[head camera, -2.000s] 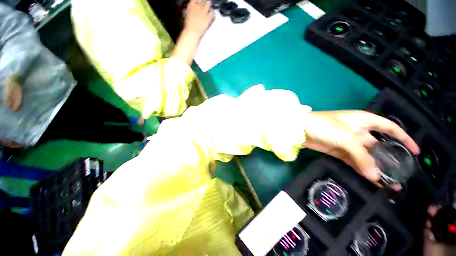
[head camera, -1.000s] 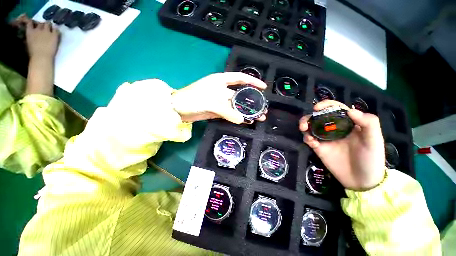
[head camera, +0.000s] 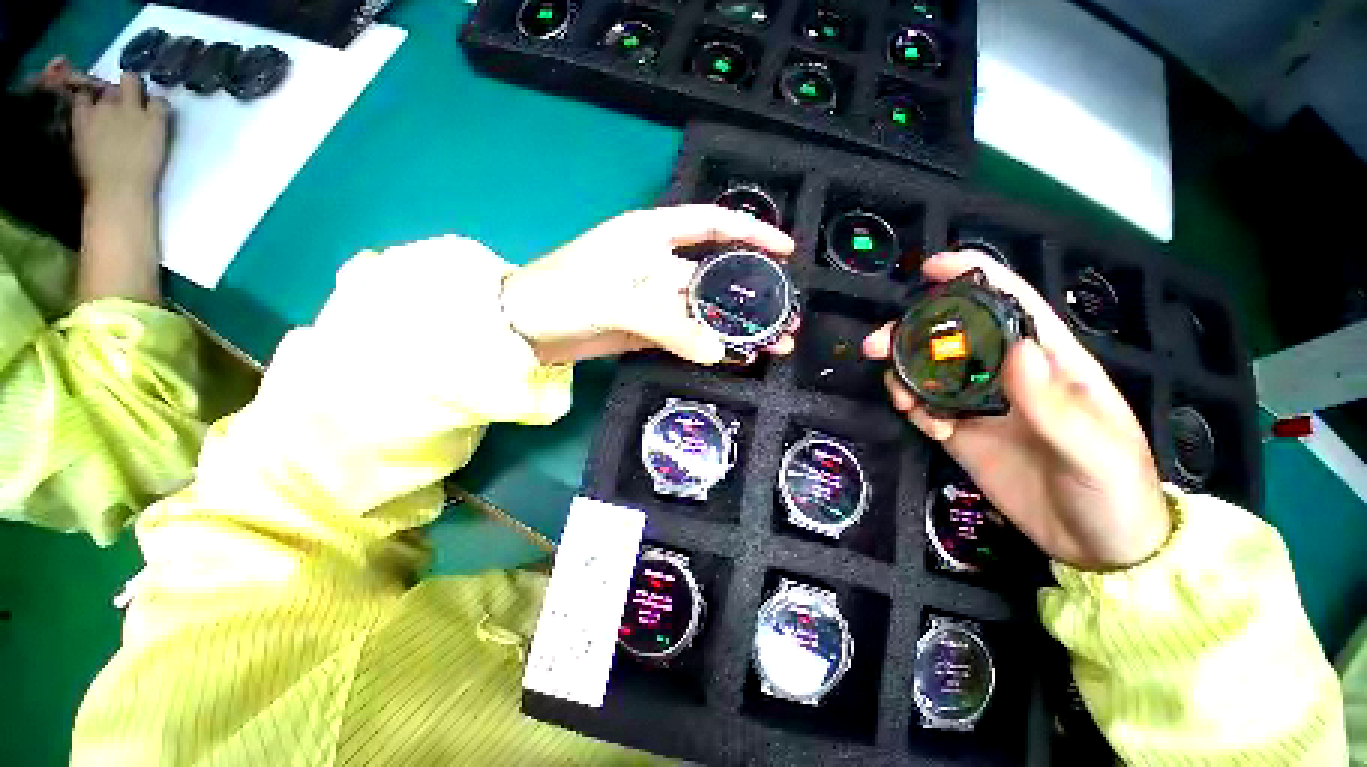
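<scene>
My left hand (head camera: 637, 285) holds a round silver-rimmed watch unit (head camera: 741, 298) by its rim, screen up with small red and green text, over the left part of the foam tray (head camera: 750, 562). My right hand (head camera: 1049, 420) holds a black-rimmed watch unit (head camera: 952, 348) with an orange block on its screen, thumb at its right rim. Below them, several silver-rimmed watches sit in tray pockets with pink text lit. An empty pocket (head camera: 834, 348) shows between my hands. A white paper label (head camera: 586, 602) lies at the tray's near left corner.
Another foam tray (head camera: 600, 68) with green-lit watches lies behind on the teal mat (head camera: 450, 165). A white sheet (head camera: 1072, 113) is at the back right. At left, another person's hand (head camera: 120, 143) rests by a white sheet (head camera: 248, 158) with several dark units.
The view has swung right since the oldest frame, bringing both hands into view. Over the last second, my right hand has tilted its watch screen more towards me; my left hand has barely moved.
</scene>
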